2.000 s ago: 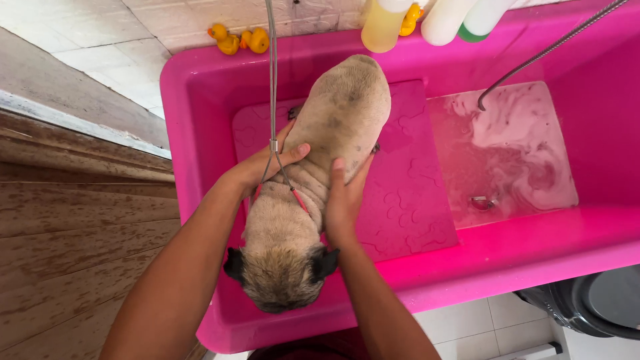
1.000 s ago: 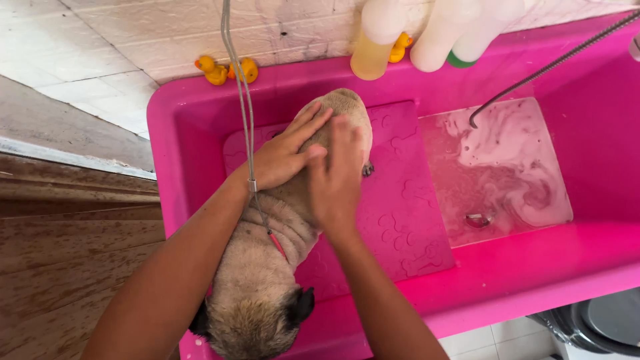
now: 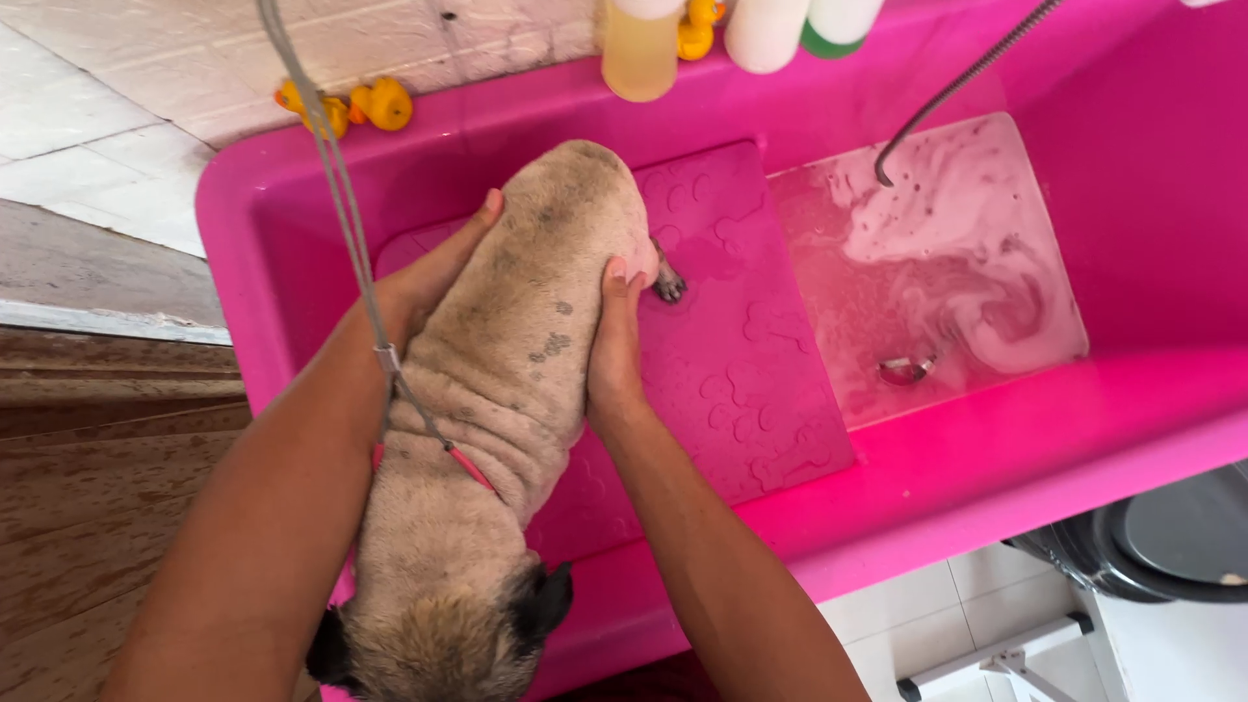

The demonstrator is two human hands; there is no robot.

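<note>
A short-coated tan dog with black ears (image 3: 507,361) stands on a pink raised platform (image 3: 721,331) inside a pink tub, its head toward me. My left hand (image 3: 448,253) lies along the dog's left-hand flank in view, its fingers partly hidden by the body. My right hand (image 3: 616,341) rests against the opposite flank, near a dark hind paw (image 3: 668,281). Both hands touch the dog without closing on it. A grey cable tether (image 3: 346,205) hangs over my left forearm and ends in a loop with red sleeves (image 3: 471,468) around the dog's neck.
Cloudy, foamy water (image 3: 936,273) lies in the lower right basin, with a hose (image 3: 960,83) hanging over it. Bottles (image 3: 639,54) and yellow rubber ducks (image 3: 385,103) line the back rim (image 3: 507,93). A black round container (image 3: 1170,531) and a white metal frame (image 3: 994,658) stand outside the tub.
My hands have moved from the top of the dog's back, where they were a second ago, to its two sides.
</note>
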